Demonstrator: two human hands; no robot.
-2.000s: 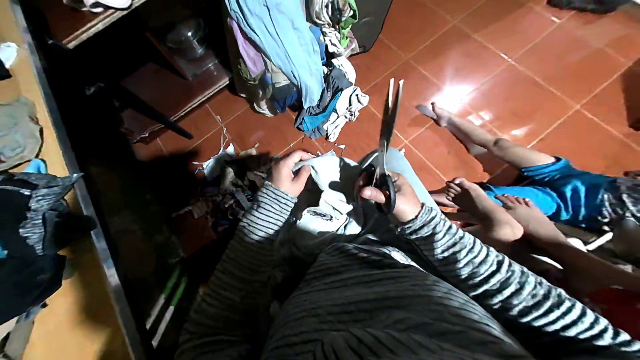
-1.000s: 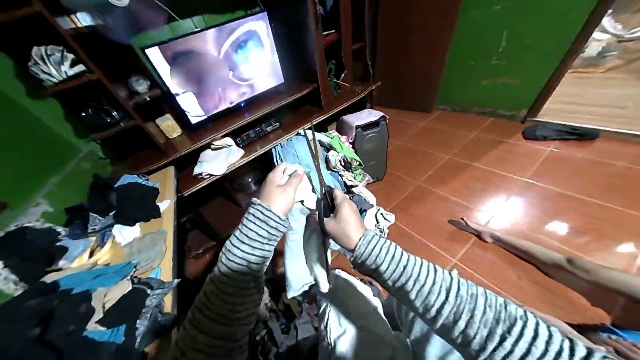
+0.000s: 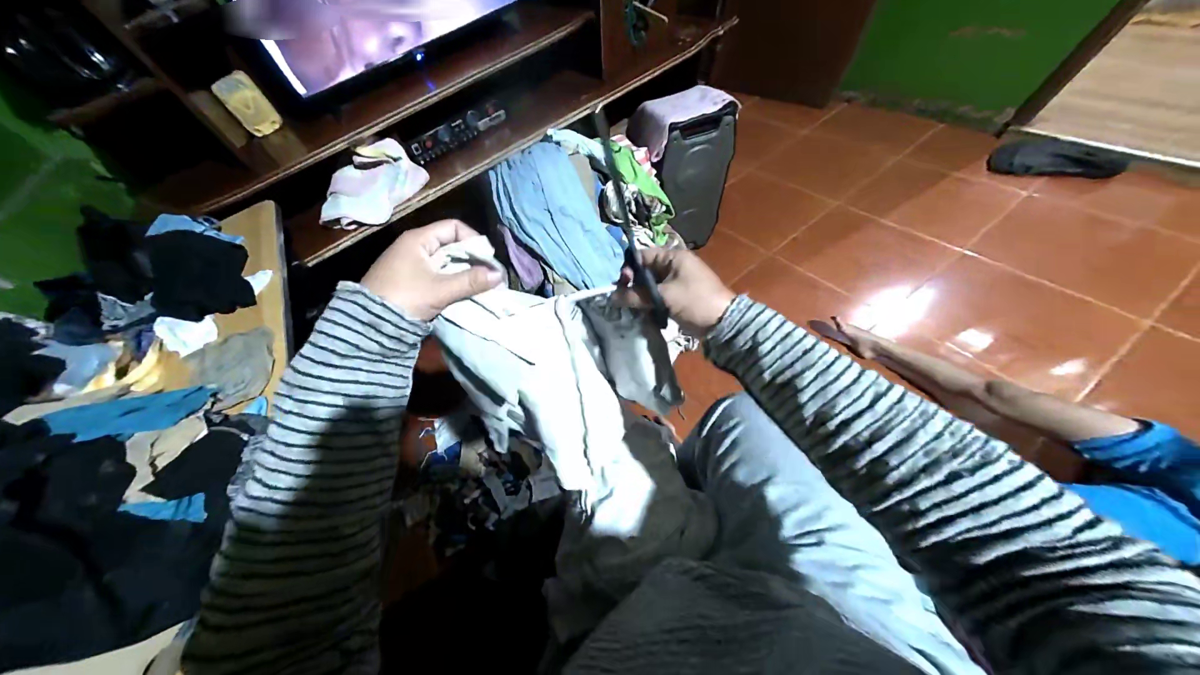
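A white fabric garment (image 3: 553, 384) hangs over my lap, its upper edge raised between both hands. My left hand (image 3: 431, 272) pinches a bunched part of that cloth between thumb and fingers. In my right hand (image 3: 680, 286) is a pair of dark-handled scissors (image 3: 619, 187), blades pointing up and away from me. The right fingers are also at the cloth's edge; whether they grip it is hard to see. A grey piece of fabric (image 3: 637, 352) hangs below the right hand.
Cut cloth pieces (image 3: 178, 384) cover a wooden surface at left, and scraps (image 3: 497, 487) lie below my hands. Ahead are a clothes pile (image 3: 553, 206), a speaker (image 3: 698, 169) and a shelf unit (image 3: 544, 103) with a television (image 3: 375, 42). Another person's leg (image 3: 984, 394) stretches over the tiled floor at right.
The view has swung up from the lap towards the shelf unit. Since one second ago, my hands have moved apart, with the white cloth now spread between them. The scissors remain in my right hand.
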